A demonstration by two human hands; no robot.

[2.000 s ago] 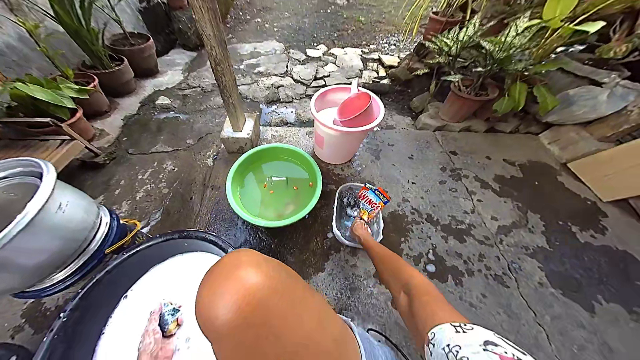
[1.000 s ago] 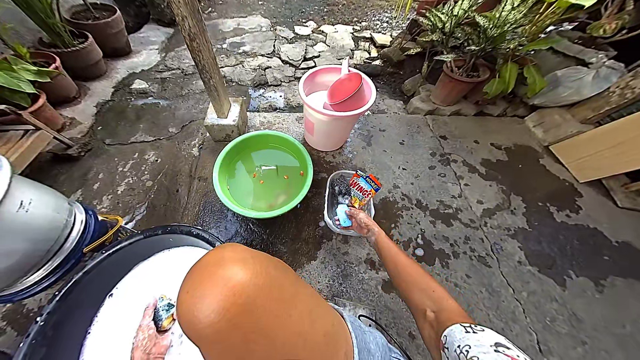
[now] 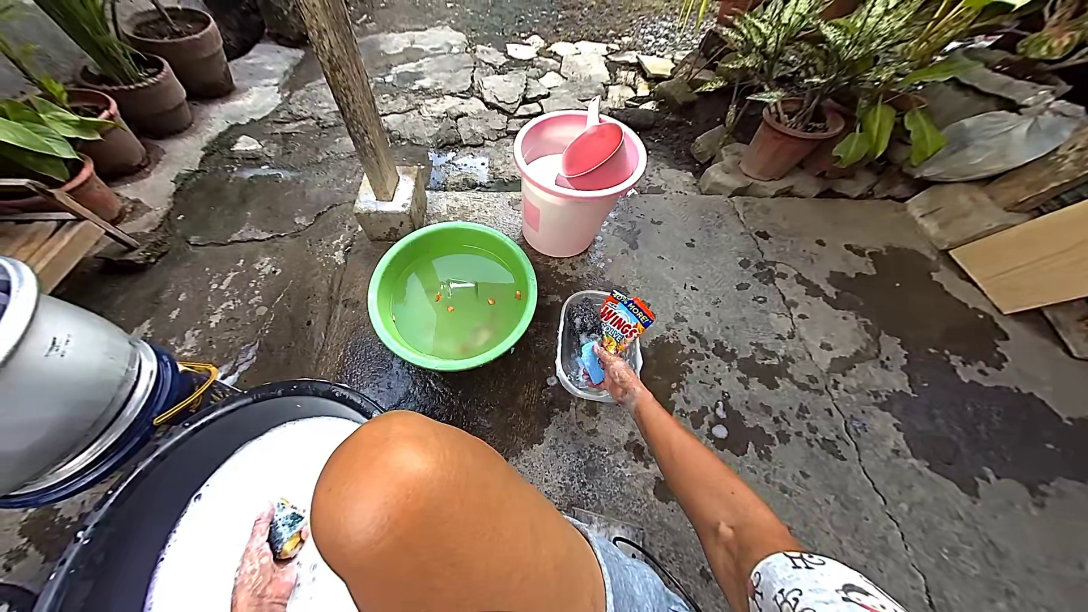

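My right hand (image 3: 620, 379) is inside a clear plastic container (image 3: 568, 374) on the concrete and grips a light blue bar (image 3: 592, 363), which looks like soap. A Wings detergent sachet (image 3: 623, 320) stands in the same container beside my fingers, near some dark mesh-like material (image 3: 583, 318). At the lower left, my left hand (image 3: 265, 568) holds a wet, crumpled dark and yellow piece (image 3: 287, 529), perhaps cloth, over a black basin (image 3: 102, 518) of white suds (image 3: 212, 501). My knee hides part of that basin.
A green basin of water (image 3: 382, 327) and a pink pail (image 3: 557, 223) with a red dipper (image 3: 593, 150) stand ahead. A wooden post (image 3: 353, 93) rises behind them. A large metal pot (image 3: 68, 382) is at left; potted plants (image 3: 786, 140) line the sides.
My right hand now has the blue bar in its grip; two seconds ago the bar did not show plainly. My left hand still holds the wet piece over the suds.
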